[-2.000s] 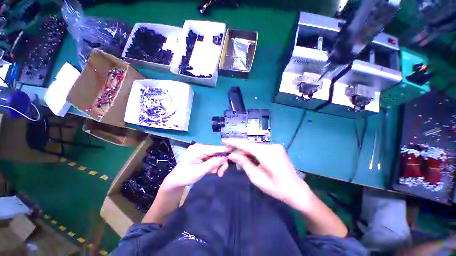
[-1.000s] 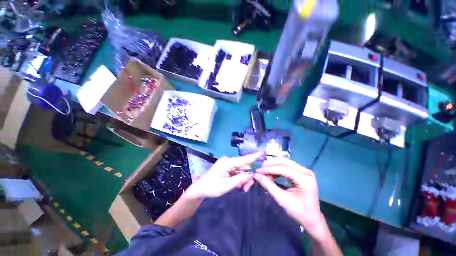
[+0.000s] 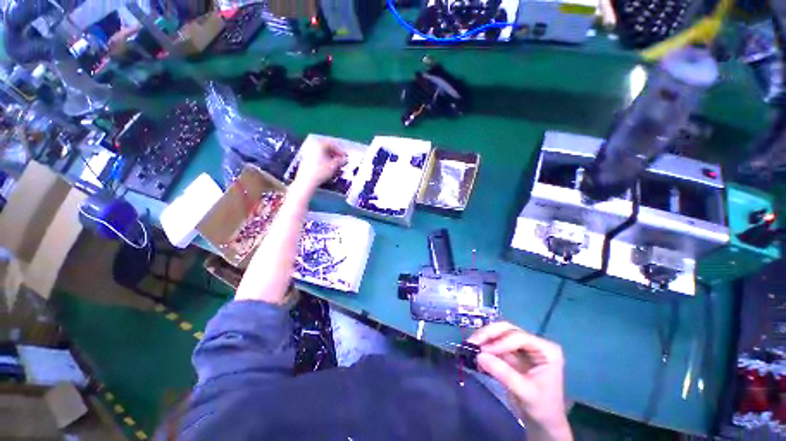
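Observation:
The black device housing (image 3: 454, 296) lies open on the green-blue bench mat, with its stubby handle (image 3: 440, 251) pointing away from me. My right hand (image 3: 521, 362) is in front of it at the bench edge and pinches a small black part (image 3: 468, 354) with thin slim pieces sticking out. My left hand (image 3: 321, 164) reaches into the left white parts box (image 3: 303, 148), which holds small black pieces. Whether its fingers hold a piece cannot be told.
Nearer stand the white tray of slim metal parts (image 3: 365, 250) and the open brown carton (image 3: 221, 217). The second white box (image 3: 403, 145) and a small yellow-brown box (image 3: 471, 159) stand behind. Screw feeders (image 3: 552, 212) are right, under the hanging electric screwdriver (image 3: 646, 121).
My left hand has left my right hand and reached forward-left into the white box. My right hand still holds its small part. The view has shifted, and the screwdriver appears farther right than one second ago.

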